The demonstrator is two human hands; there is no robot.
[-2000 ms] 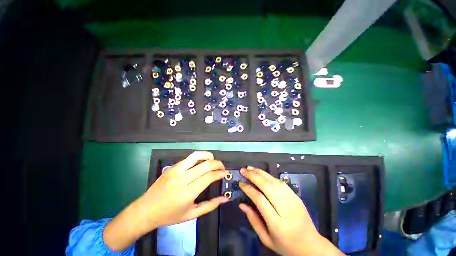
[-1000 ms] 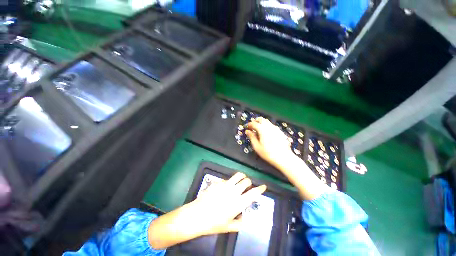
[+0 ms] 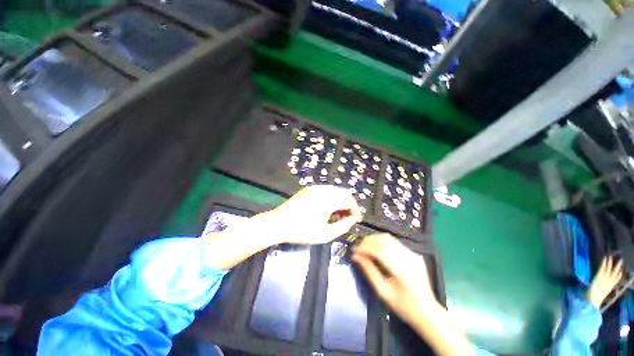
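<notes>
My left hand (image 3: 316, 214) is over the gap between the two foam trays, fingers curled in. My right hand (image 3: 397, 272) is just to its right, with thumb and fingertips close together. A tiny gold-toned piece shows between the hands, blurred; I cannot tell which fingers hold it. Below them, the black foam phone tray (image 3: 315, 299) holds a silver-blue phone or back housing (image 3: 280, 293) and another (image 3: 345, 299); a further one shows partly behind my left forearm. The small-parts tray (image 3: 254, 144) lies behind, with many gold-ringed pieces in three sections.
Tall stacked foam trays (image 3: 160, 139) stand at the left, with phones on top. A pale post (image 3: 535, 104) rises at the right, a small white fitting (image 3: 446, 197) at its foot. Blue bins (image 3: 573, 240) and another person's hand (image 3: 606, 280) are at the far right.
My right hand has left the small-parts tray and come back near my left hand. My left hand has lifted off the phone tray's left part. The view has shifted a little.
</notes>
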